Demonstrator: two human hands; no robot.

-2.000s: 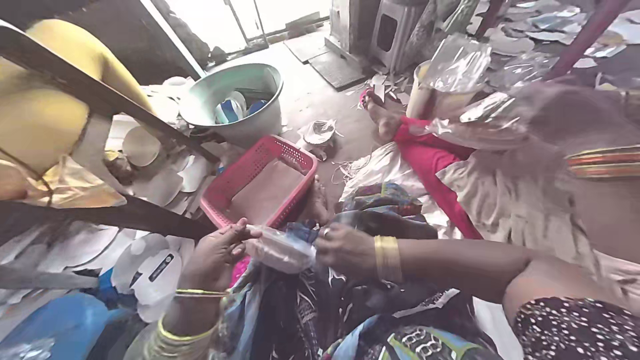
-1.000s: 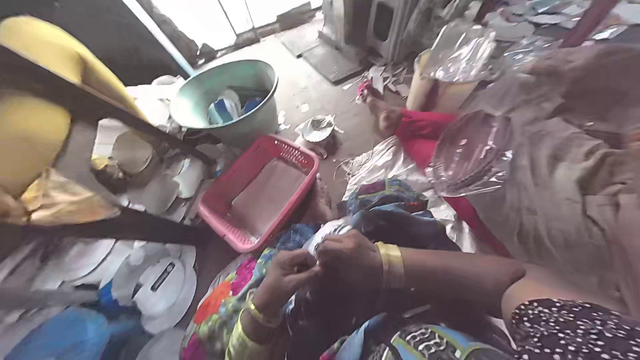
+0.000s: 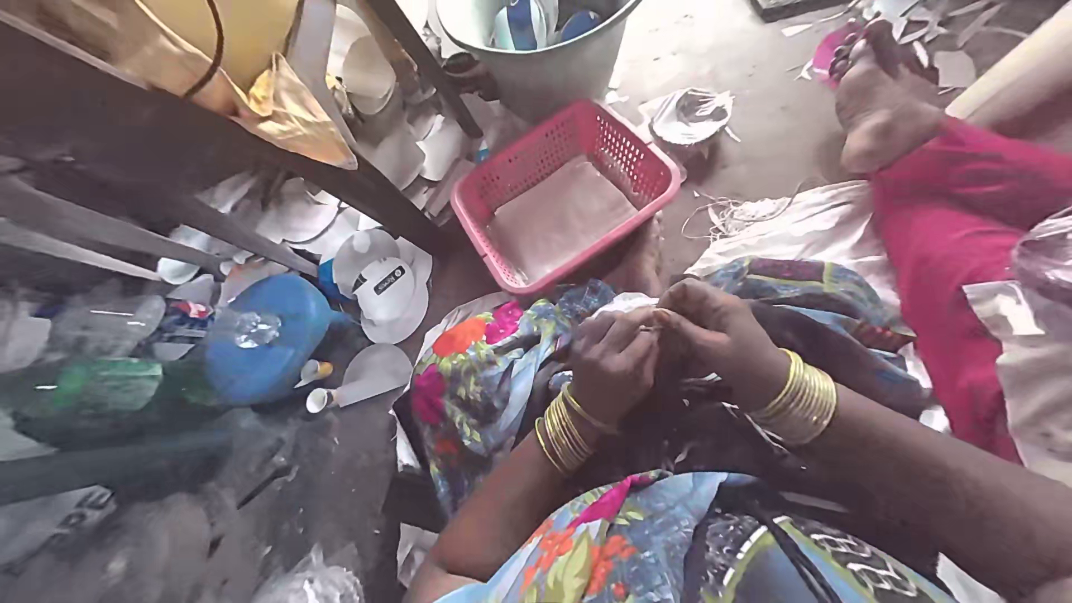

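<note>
My left hand [image 3: 615, 360], with gold bangles at the wrist, has its fingers curled on a small white piece [image 3: 624, 303] above the floral cloth over my lap. My right hand [image 3: 724, 331], also with bangles, meets it at the fingertips, thumb and forefinger pinched together at the piece's right end. Most of the white piece is hidden by the fingers, so its kind cannot be told. Just beyond both hands stands a pink perforated plastic basket [image 3: 561, 222], with a flat, pale bottom.
A grey-green tub [image 3: 544, 79] holds white and blue pieces. White discs and scraps [image 3: 389, 289] lie beneath a dark frame at left, near a blue plastic object [image 3: 268, 335]. Another person's foot [image 3: 888, 109] and pink-clad leg [image 3: 955, 193] are at right. A coil of scraps [image 3: 691, 117] lies beyond the basket.
Two seconds ago the hands were apart with a clear plastic-like piece between them; now they are close together over my lap. The view has shifted down and left.
</note>
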